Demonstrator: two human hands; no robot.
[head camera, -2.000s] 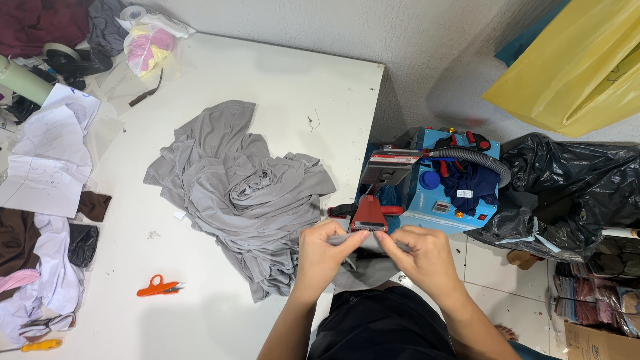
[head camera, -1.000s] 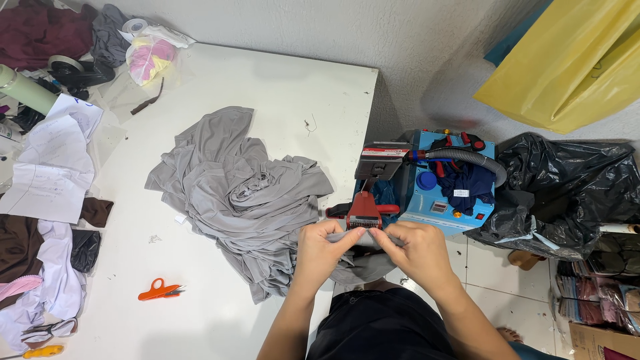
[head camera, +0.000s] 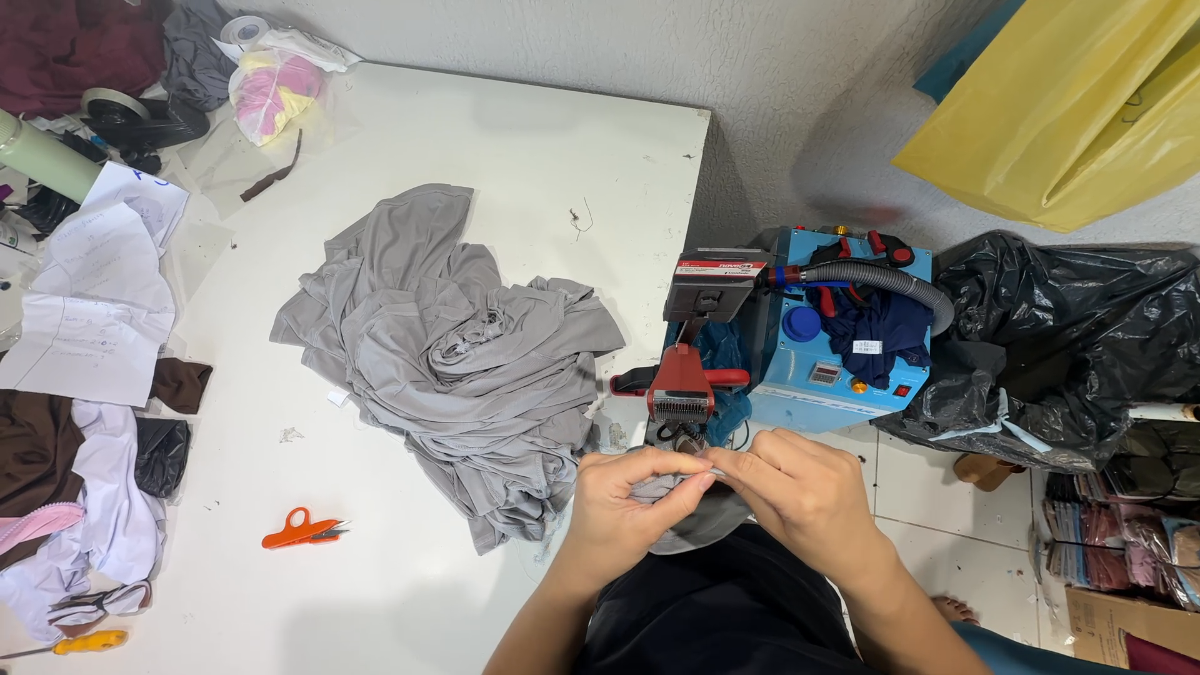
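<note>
My left hand (head camera: 642, 502) and my right hand (head camera: 797, 487) meet fingertip to fingertip just below a red clamp-mounted trimming device (head camera: 682, 380) at the table's right edge. Between them they pinch an edge of grey fabric (head camera: 708, 520), part of which hangs over my lap. The device's comb-like metal teeth face my hands. On the white table, left of my left hand, lies a crumpled heap of grey fabric (head camera: 469, 347). Orange thread snips (head camera: 305, 530) rest at the lower left of that heap, their blades pointing right.
Right of the table stands a blue machine (head camera: 797, 412) with a grey corrugated hose (head camera: 891, 272) and dark blue cloth on it. Black plastic bags (head camera: 1078, 347) lie beyond. Handwritten papers (head camera: 94, 300), garments and a green bottle (head camera: 47, 155) crowd the left side. A yellow bag (head camera: 1050, 122) hangs upper right.
Both hands have drawn slightly down, away from the red device's teeth, still pinching the grey fabric. One second ago they were right at its teeth. The grey heap and snips have not moved.
</note>
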